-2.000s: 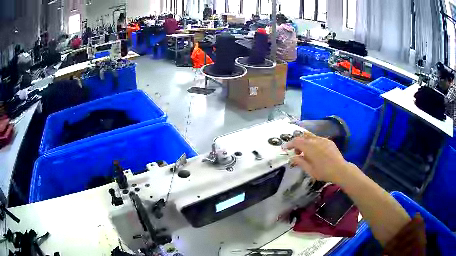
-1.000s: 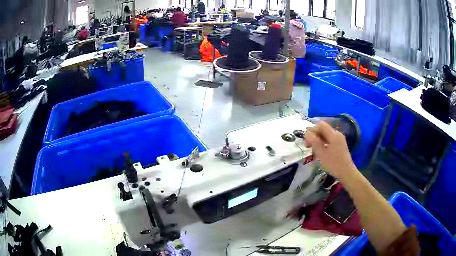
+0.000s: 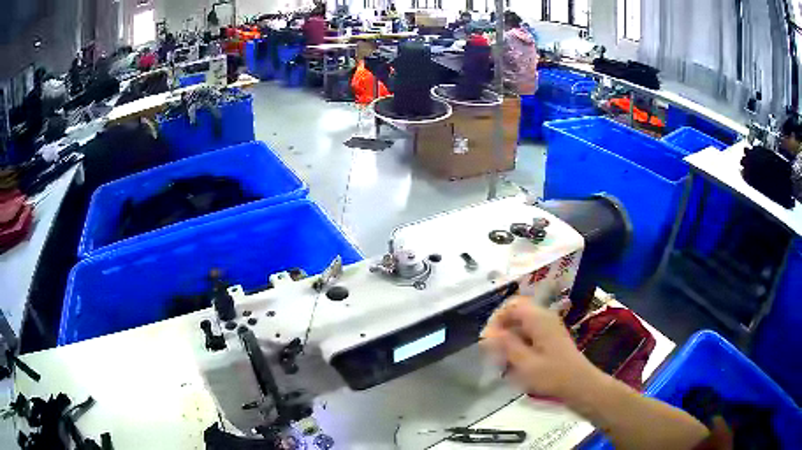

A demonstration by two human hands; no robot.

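The white sewing machine [image 3: 457,255] stands in front of me with its screen [image 3: 419,344] lit. My right hand [image 3: 526,347] is in front of the right end of the machine, below the red lettering. Its fingers are bent and blurred; whether they hold anything small cannot be told. My left hand is not in view. The bobbin winder fittings [image 3: 530,229] show on top of the head at the right. The thread snips [image 3: 486,435] lie on the table right of the needle area. Black strips [image 3: 53,422] lie in a pile at the left.
Blue bins [image 3: 211,255] stand behind the machine at left, with another [image 3: 703,378] at lower right. A red cloth [image 3: 616,343] lies at the table's right end. Black thread cones [image 3: 412,79] stand behind. A person [image 3: 519,57] is far back.
My right hand has left the winder fittings on top of the machine and moved down and toward me, to the front of the machine's right end.
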